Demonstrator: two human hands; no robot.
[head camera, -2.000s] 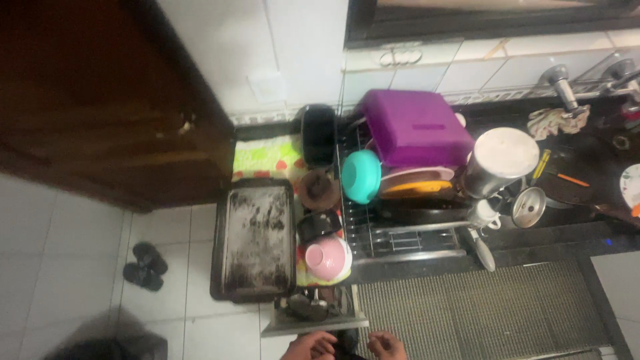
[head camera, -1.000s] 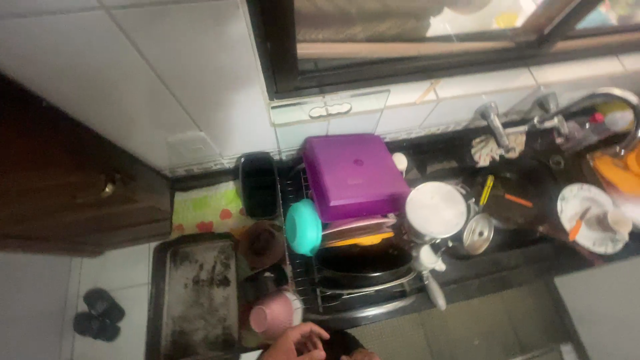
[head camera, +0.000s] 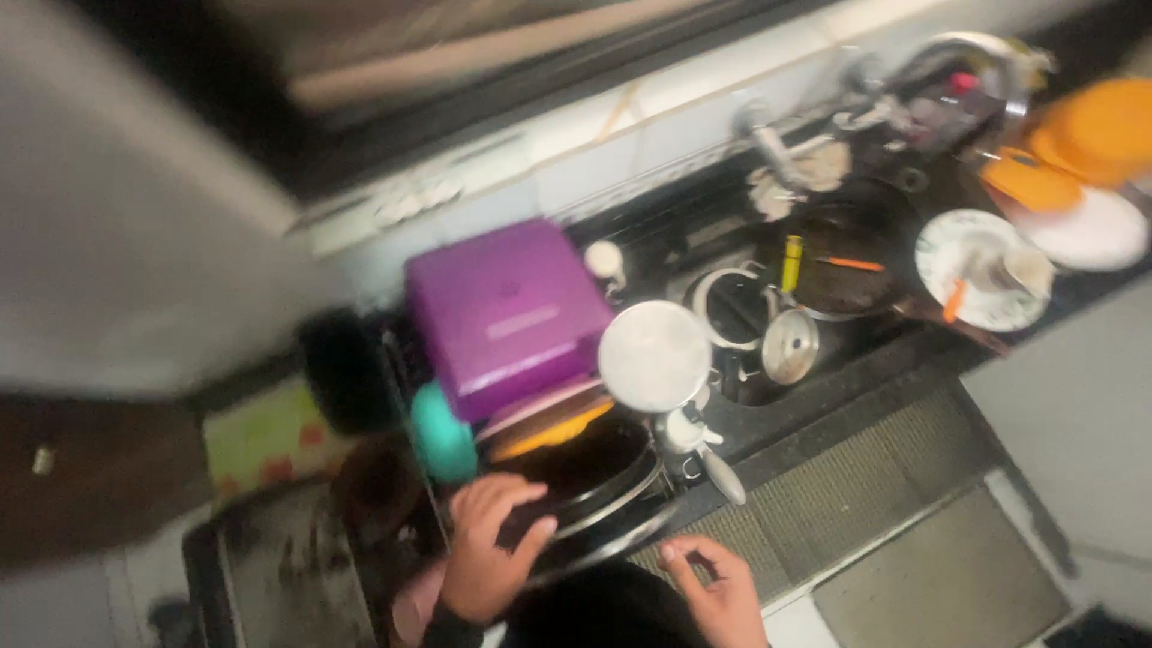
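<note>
My left hand (head camera: 495, 544) is over the near-left edge of the dish rack, beside a dark pan (head camera: 589, 468), its thumb and fingers apart and nothing seen between them. To the right, my right hand (head camera: 715, 585) is in front of the counter edge with its fingers bent and nothing visible in it. A purple plastic container (head camera: 508, 310) lies upside down on the rack, with a turquoise bowl (head camera: 443, 432) at its left and an orange plate (head camera: 553, 432) in front. A pot with a pale round top (head camera: 655, 356) stands to its right. The view is blurred.
A frying pan (head camera: 850, 283), a metal lid (head camera: 792, 346) and a patterned plate (head camera: 954, 238) lie around the sink, below a faucet (head camera: 972, 45). An oven tray (head camera: 292, 567) and a pink cup (head camera: 418, 603) are at lower left. A window frame (head camera: 360, 148) runs above.
The view has swung toward the sink. My hands, low by the counter's front earlier, are now higher in view and farther apart, the left one over the rack's edge.
</note>
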